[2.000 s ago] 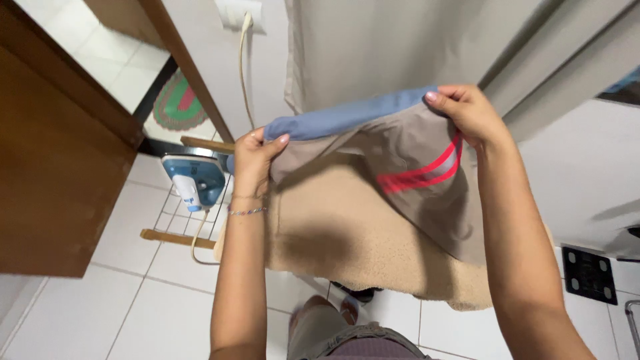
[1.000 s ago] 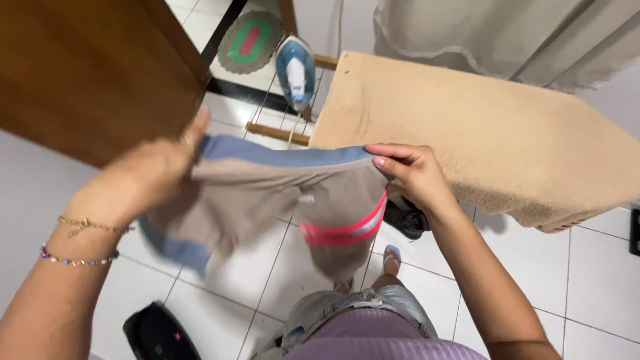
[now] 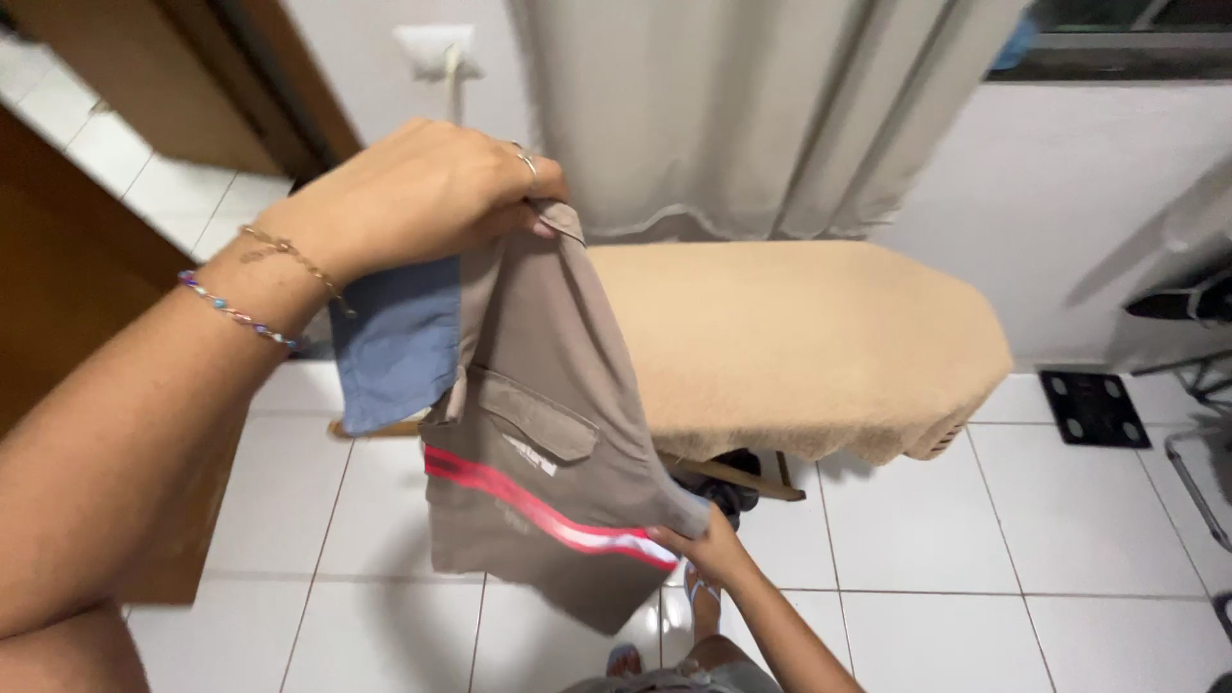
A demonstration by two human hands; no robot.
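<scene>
A taupe garment (image 3: 568,385) with blue fabric parts, a flap pocket and a red-edged reflective stripe hangs between my hands. My left hand (image 3: 452,188), raised at upper left, pinches its upper edge. Lower down, my right hand (image 3: 707,544) grips the side edge near the end of the stripe. Just behind the garment stands an ironing board (image 3: 799,337) covered with a beige towel-like cloth. Part of the blue fabric is hidden behind my left wrist. The iron does not show in this view.
A plug sits in a white wall outlet (image 3: 438,53). A pale curtain (image 3: 693,106) hangs behind the board. Brown wooden door (image 3: 77,318) at left; black scale (image 3: 1094,409) on the tiled floor at right. Dark objects (image 3: 736,481) lie beneath the board, near its wooden leg.
The garment, earlier stretched roughly level between both hands, now hangs down from my raised left hand. My right hand has gone lower on it. The view has shifted.
</scene>
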